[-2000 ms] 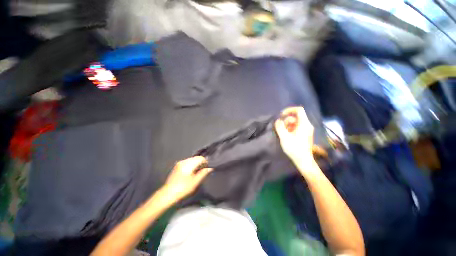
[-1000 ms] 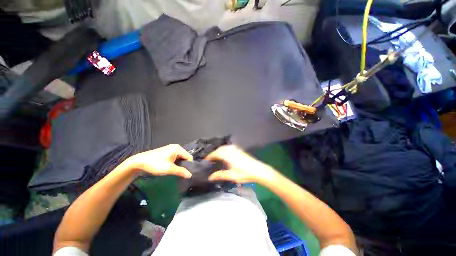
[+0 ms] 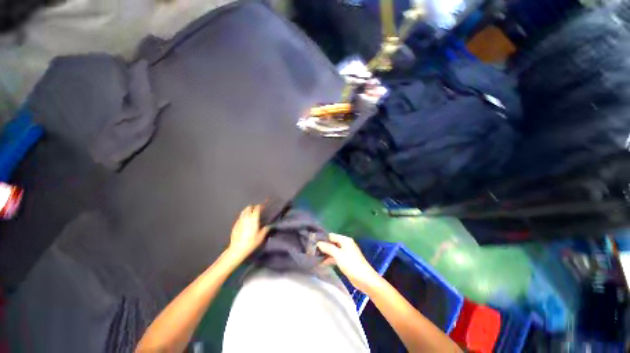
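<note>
A small dark grey garment piece (image 3: 293,238) is bunched between my hands at the near edge of the pressing table, close to my body. My left hand (image 3: 247,233) holds its left side. My right hand (image 3: 343,256) holds its right side. The steam iron (image 3: 329,120), silver with an orange-brown handle, rests near the table's right edge, away from both hands. The picture is blurred, so the fold of the cloth is unclear.
The grey-covered table (image 3: 207,131) bears a crumpled grey heap (image 3: 97,103) and a fanned stack (image 3: 62,303) at the left. Dark clothing (image 3: 435,138) is piled at the right. Blue crates (image 3: 452,307) and a red container (image 3: 478,326) stand on the green floor.
The view has swung to the right, so the iron and heap show further left and crates appear. My hands have moved apart, still holding the bunched grey piece.
</note>
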